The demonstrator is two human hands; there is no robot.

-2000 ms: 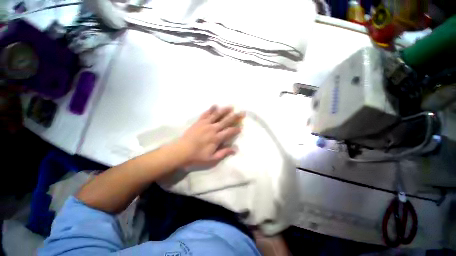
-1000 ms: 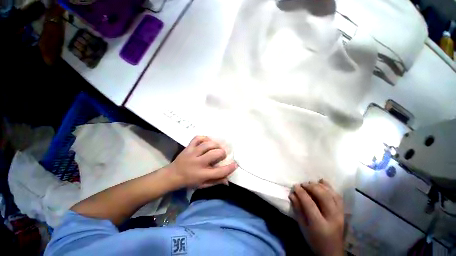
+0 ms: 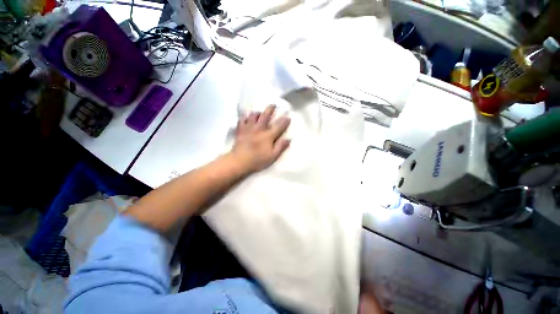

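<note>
A large off-white fabric panel spreads from the far part of the table down over the near edge, with a fold near its upper part. My left hand lies flat on the panel's upper left part, fingers spread, gripping nothing that I can see. Only a small patch of skin of my right hand or wrist shows at the bottom edge, beside the hanging cloth; its fingers are hidden. The white sewing machine head stands right of the panel, its lamp glare washing out the needle area.
A stack of cut pieces lies at the far side. Red-handled scissors lie at the lower right. A purple speaker and purple slab are at left, above a blue basket holding pale cloth. Bottles stand at far right.
My left hand has moved from the near table edge up onto the panel and opened flat. My right hand has dropped almost out of view. The panel now hangs lower over the near edge.
</note>
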